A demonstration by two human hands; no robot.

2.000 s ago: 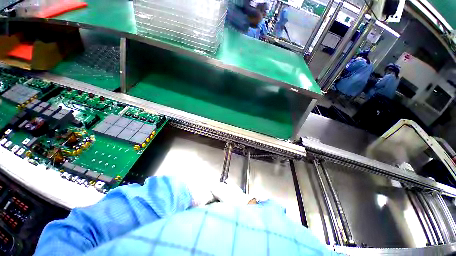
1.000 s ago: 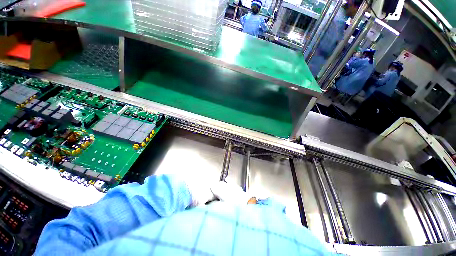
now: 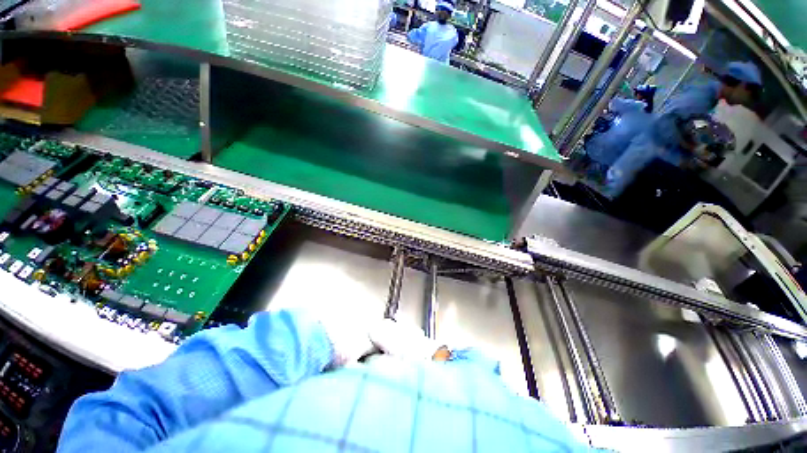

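Note:
A large green circuit board [image 3: 168, 257] crowded with parts lies on the line at the left. Grey rectangular blocks [image 3: 211, 227] and small orange-brown coils [image 3: 115, 252] stand on it. My left hand [image 3: 354, 340], in a white glove, is low at the centre, right of the board and not touching it. My right hand [image 3: 441, 353] is mostly hidden beside it, with only an orange-tan fingertip clearly showing. The blue sleeve and smock hide much of both hands. I cannot see whether they hold anything.
Conveyor rails [image 3: 416, 237] with chain and paired cross bars [image 3: 580, 354] run to the right. Behind is a green shelf [image 3: 460, 102] with stacked clear trays [image 3: 305, 40] and a cardboard box [image 3: 66, 95]. A dark tray [image 3: 22, 385] is at lower left. People in blue smocks stand and sit beyond.
The view has shifted slightly, so the board and shelf sit a little further left. My hands stay together in the same place. People in the background have moved.

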